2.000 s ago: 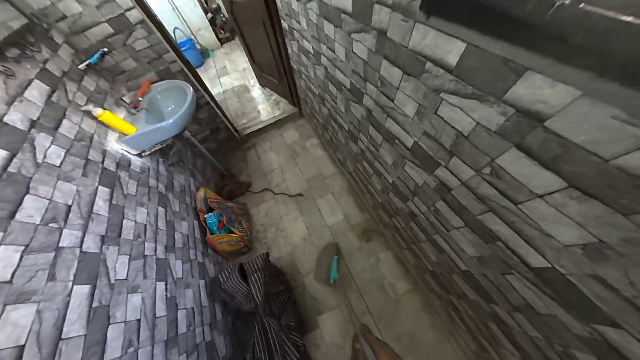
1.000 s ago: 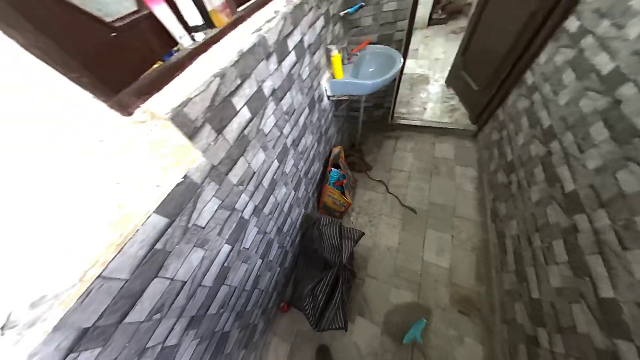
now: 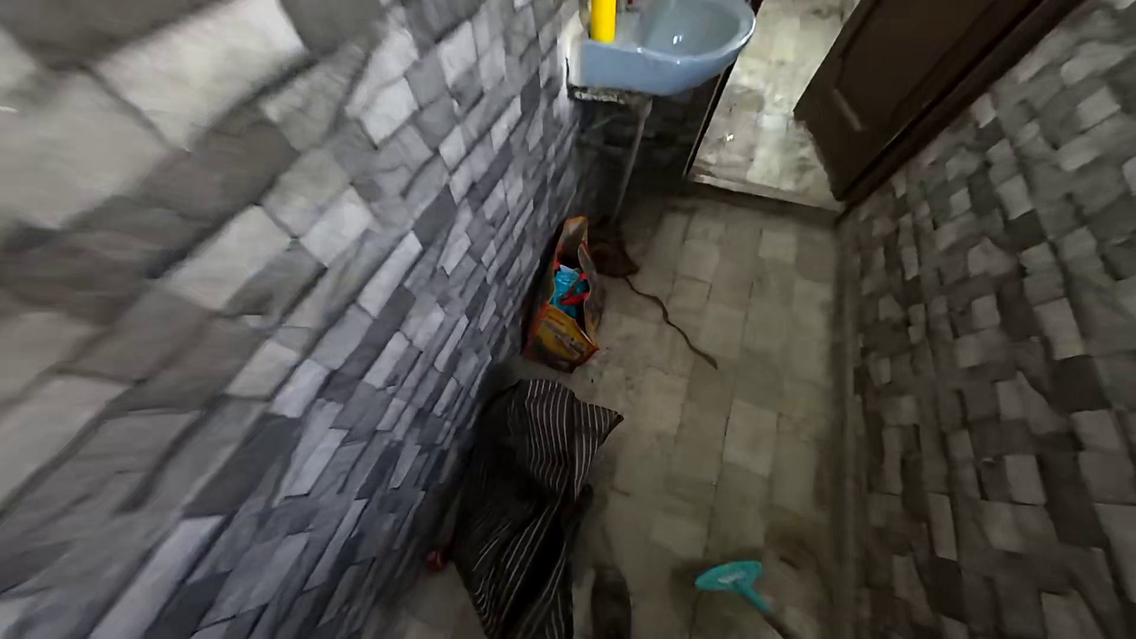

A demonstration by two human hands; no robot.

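Neither my left hand nor my right hand is in view. Dark cloth with white stripes (image 3: 532, 479) lies bunched near the left wall. Beyond it, against the same wall, stands an open colourful bag (image 3: 564, 342) with turquoise and red things inside. A turquoise plastic head of a tool (image 3: 731, 577) shows at the bottom right of the floor, its handle running out of the frame. A dark, rounded object, perhaps a shoe (image 3: 611, 603), is at the bottom edge beside the cloth.
A blue washbasin (image 3: 674, 53) with a yellow bottle (image 3: 603, 19) hangs on the left wall. A brown cord (image 3: 674, 324) trails over the tiled floor. The doorway ahead has a dark wooden door (image 3: 874, 80) standing open. A small red object (image 3: 436, 561) lies by the wall.
The view has swung about strongly between the frames. No object has plainly moved.
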